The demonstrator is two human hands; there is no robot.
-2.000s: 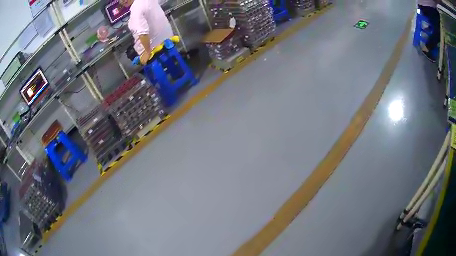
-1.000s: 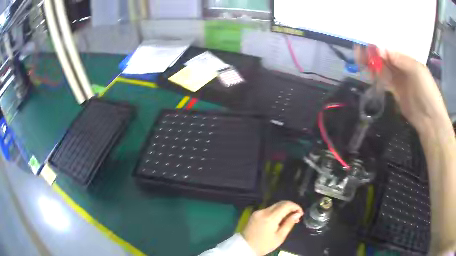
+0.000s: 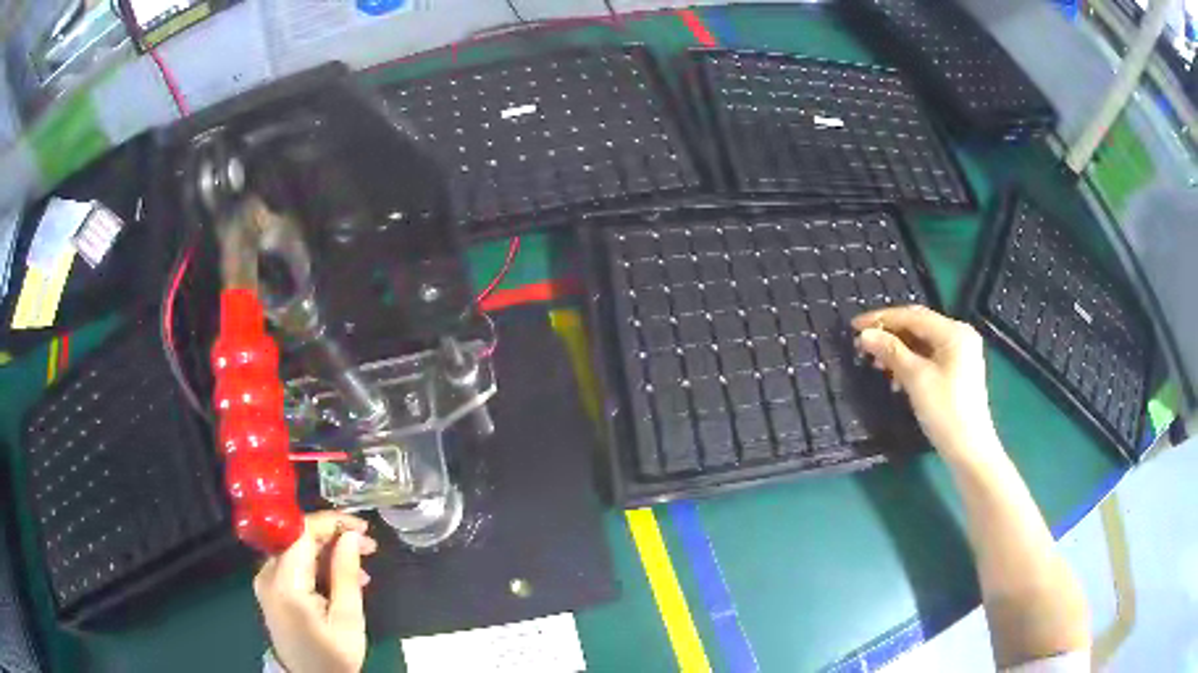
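The toggle clamp's red ribbed handle [image 3: 256, 434] points down at the left of the metal and clear plastic fixture [image 3: 421, 421]. A round metal seat [image 3: 427, 519] is at the fixture's front. My left hand [image 3: 313, 592] is just below the handle's end, beside the seat, thumb and fingertips close together. My right hand [image 3: 933, 375] is over the right side of the black component tray [image 3: 716, 342], its thumb and index fingertips nearly meeting above the pockets. The tray shows rows of small pockets with light dots. Whether either hand pinches a tiny part is too small to tell.
Black trays with small white labels [image 3: 565, 145] [image 3: 841, 138] lie behind the component tray. Another tray [image 3: 1071, 322] lies at far right and one [image 3: 118, 473] at far left. A white label strip [image 3: 493, 647] is on the fixture's front base. Papers [image 3: 53, 256] lie back left.
The view has turned from the aisle to the bench, then rightward. The red handle has swung down and my right hand has left it for the right tray. My left hand stays near the seat.
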